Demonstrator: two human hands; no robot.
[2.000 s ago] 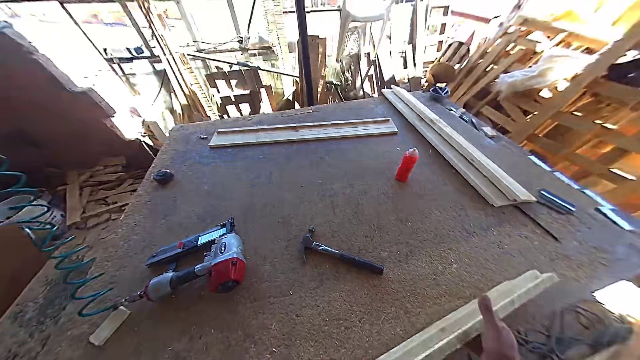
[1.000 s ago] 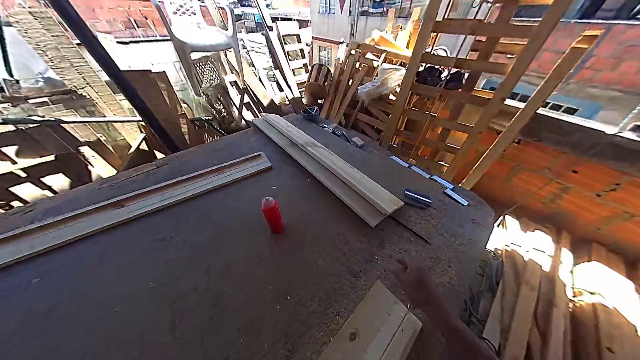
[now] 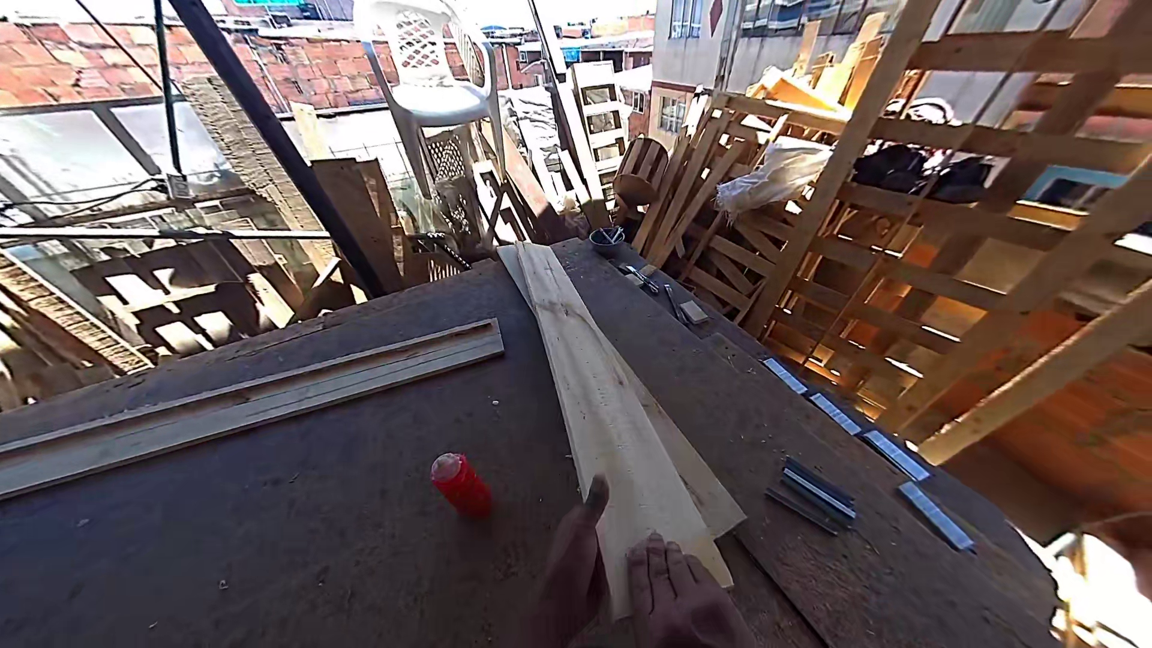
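Observation:
Two or more long pale wooden boards (image 3: 598,409) lie overlapped on the dark worktable (image 3: 342,540), running away from me. At the near end, my left hand (image 3: 576,558) rests against the left edge of the top board, its thumb raised beside it. My right hand (image 3: 679,589) lies with its fingers flat on the near end of that board. A red plastic bottle (image 3: 462,484) stands left of my hands. Farther left lies a joined pair of long boards (image 3: 261,396). Strips of nails or staples (image 3: 814,495) lie to the right of the boards.
Several light strips of fasteners (image 3: 832,413) lie along the table's right edge. At the far corner are a small dark bowl (image 3: 607,238) and some tools (image 3: 641,279). Wooden pallets (image 3: 972,243) lean beyond the right edge. A white plastic chair (image 3: 441,99) stands behind the table.
The view has swung right and the nail gun and hammer are out of it. Both hands are now at the boards' near end; one second ago only one hand showed, near a shorter board.

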